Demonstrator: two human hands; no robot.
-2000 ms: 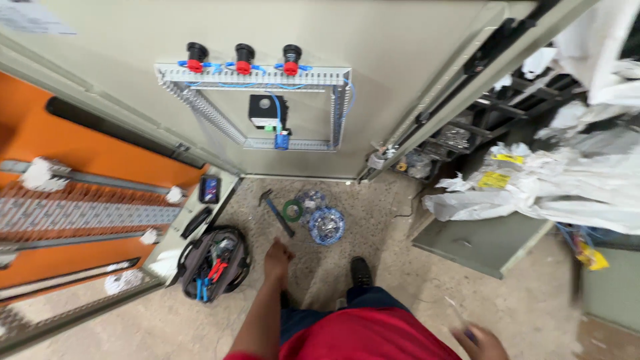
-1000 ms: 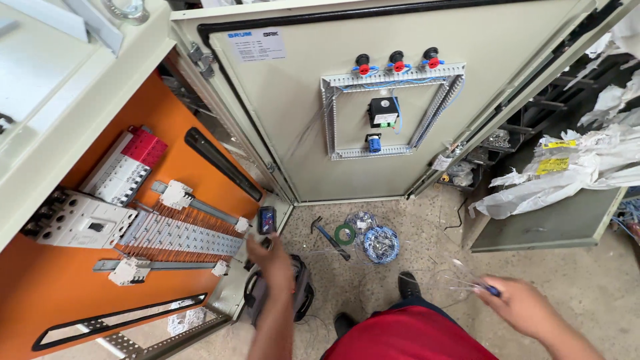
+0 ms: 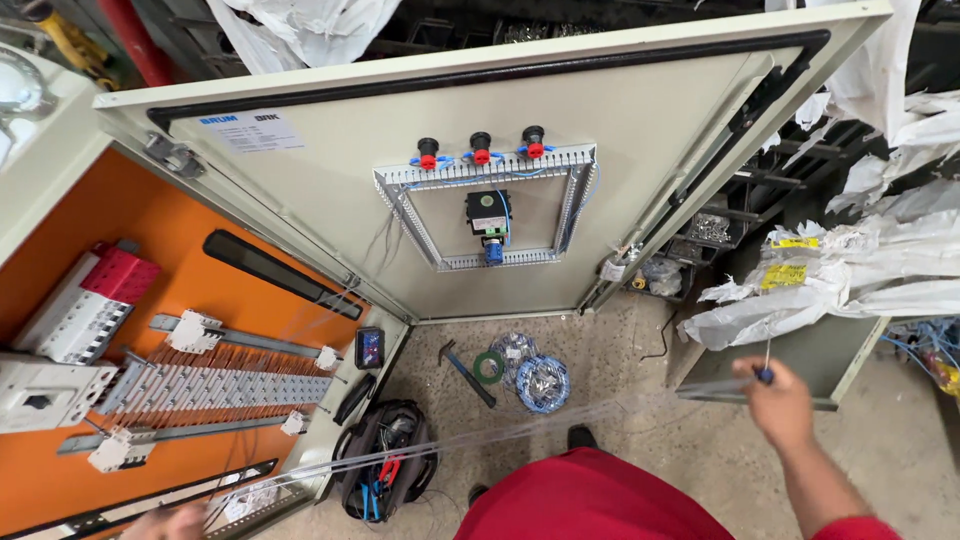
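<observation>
My left hand (image 3: 169, 521), blurred at the bottom left edge, is closed on one end of a bundle of thin grey wires (image 3: 405, 450). The blurred wires stretch across in front of me towards my right hand (image 3: 780, 405), raised at the right. That hand grips a screwdriver (image 3: 764, 373) with a dark blue handle, its thin shaft pointing up; whether it also holds the wires is unclear. Ahead is the cabinet door (image 3: 330, 262), with slotted wiring duct (image 3: 574, 202) in a frame, a black device (image 3: 487, 211), a blue switch part (image 3: 493, 251) and red-and-black pushbutton backs (image 3: 481, 148).
On the left, the orange mounting plate (image 3: 180, 202) carries busbars (image 3: 225, 386) and breakers (image 3: 79, 315). On the floor are a tool bag (image 3: 386, 457), a hammer (image 3: 466, 373), green tape (image 3: 488, 367) and a blue wire coil (image 3: 542, 383). White-wrapped parts (image 3: 847, 277) stand at the right.
My left hand has moved down to the lower left from in front of the cabinet's edge. The grey wires now stretch widely between the two sides. My right hand has risen with the screwdriver.
</observation>
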